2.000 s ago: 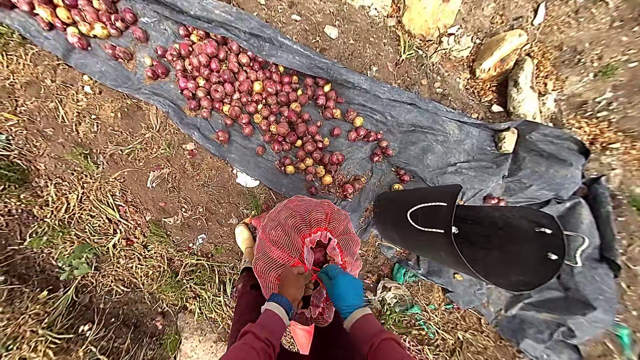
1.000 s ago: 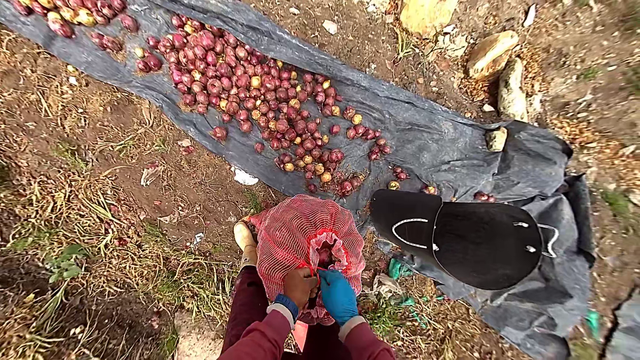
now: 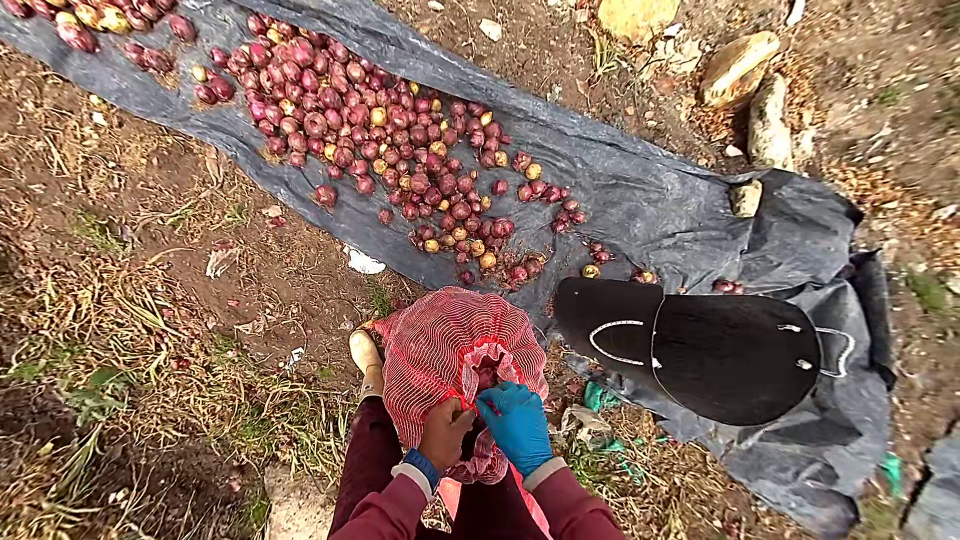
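Note:
A red mesh sack (image 3: 450, 345) full of red onions stands between my legs, its mouth partly gathered and facing up. My left hand (image 3: 446, 435), bare and with a blue band at the wrist, is closed on the left side of the sack's rim. In a blue glove, my right hand (image 3: 516, 424) pinches the rim's right side, close to the left one. A few onions (image 3: 487, 375) show in the opening between the folds of mesh. The fingertips of both hands are partly hidden by the mesh and the hands themselves.
Beyond the sack, many red onions (image 3: 420, 180) lie on a long dark plastic sheet (image 3: 630, 187). A black container with white rope handles (image 3: 735, 360) rests on the sheet at the right. Rocks (image 3: 739, 67) lie past the sheet's far edge. Dry stalks (image 3: 150, 330) cover the soil at left.
Both hands stay at the sack's mouth. The gloved hand was lower on the rim's right side, and its fingers are now bent closer to the opening.

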